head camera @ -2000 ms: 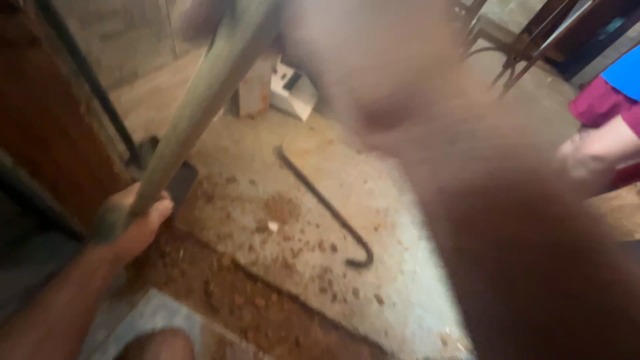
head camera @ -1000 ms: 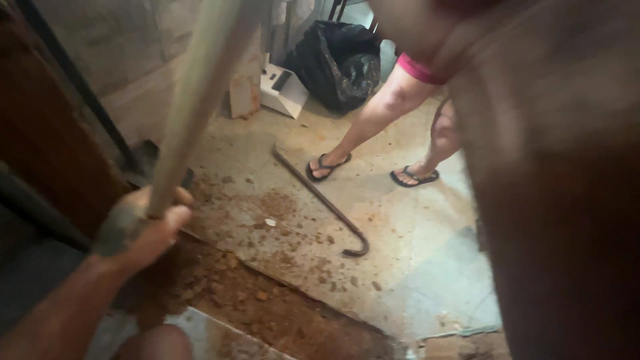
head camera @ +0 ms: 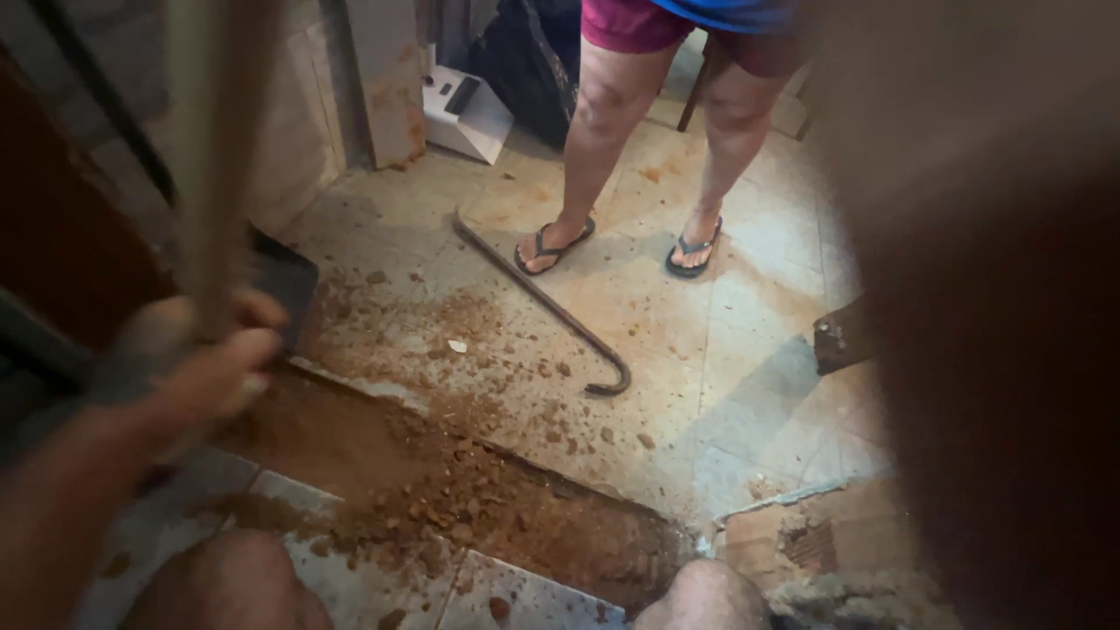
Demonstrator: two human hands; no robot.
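Observation:
A long, pale tool handle point(head camera: 219, 157), blurred, rises steeply at the left. My left hand point(head camera: 192, 359) is wrapped around its lower part. My right hand is not visible; a blurred dark forearm point(head camera: 989, 289) fills the right side. Below the hand runs a shallow trench of broken reddish earth point(head camera: 490, 490) between floor tiles. A metal crowbar point(head camera: 542, 302) with a hooked end lies on the dirty tiled floor beyond it. Near the left hand rests a dark flat pan or blade point(head camera: 284, 289), whose kind I cannot tell.
A person in flip-flops point(head camera: 556, 245) stands just behind the crowbar. Farther back are a black plastic bag point(head camera: 525, 70) and a white box-like object point(head camera: 464, 114). A dark block end point(head camera: 840, 337) juts in at right. My knees point(head camera: 713, 595) border the trench, and rubble litters the tiles.
My right hand, blurred near the handle's top two seconds ago, is out of view now. The other person's legs now stand upright behind the crowbar. My left hand still grips the handle.

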